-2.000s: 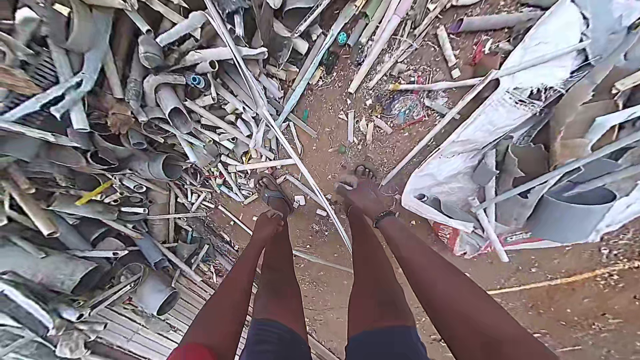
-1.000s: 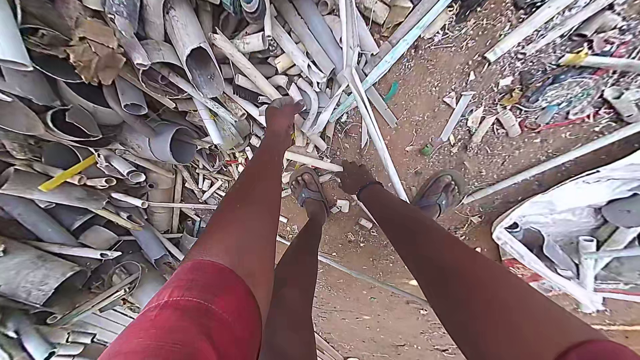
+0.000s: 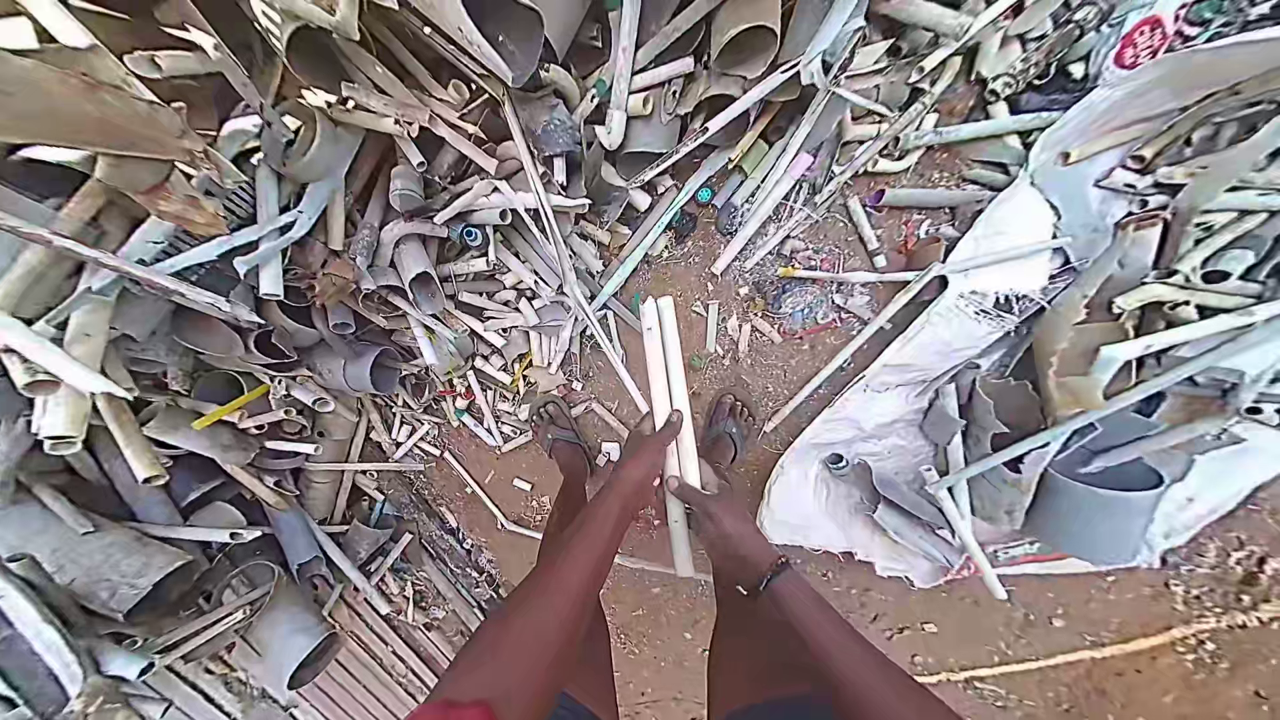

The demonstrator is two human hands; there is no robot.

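Two pale plastic pipe pieces (image 3: 676, 370) lie side by side, held lengthwise between my hands above the ground between my feet. My left hand (image 3: 650, 450) grips them from the left near their middle. Lower and to the right, my right hand (image 3: 710, 500) closes around the same pieces, its thumb across them. Their upper ends point away from me, and one lower end shows below my hands. A long thin pale strip (image 3: 570, 260) slants down from the scrap pile to just left of the pieces.
Scrap plastic pipes (image 3: 370, 365) are heaped at the left and across the top. A white woven sack (image 3: 830, 470) with broken pipes, among them a wide grey pipe (image 3: 1090, 510), lies at the right. Sandals are on both feet. A rope (image 3: 1090, 655) crosses the dirt at lower right.
Both hands, which were apart and reaching low a second ago, have come together, now with two pale pipe pieces in them. The view has shifted.
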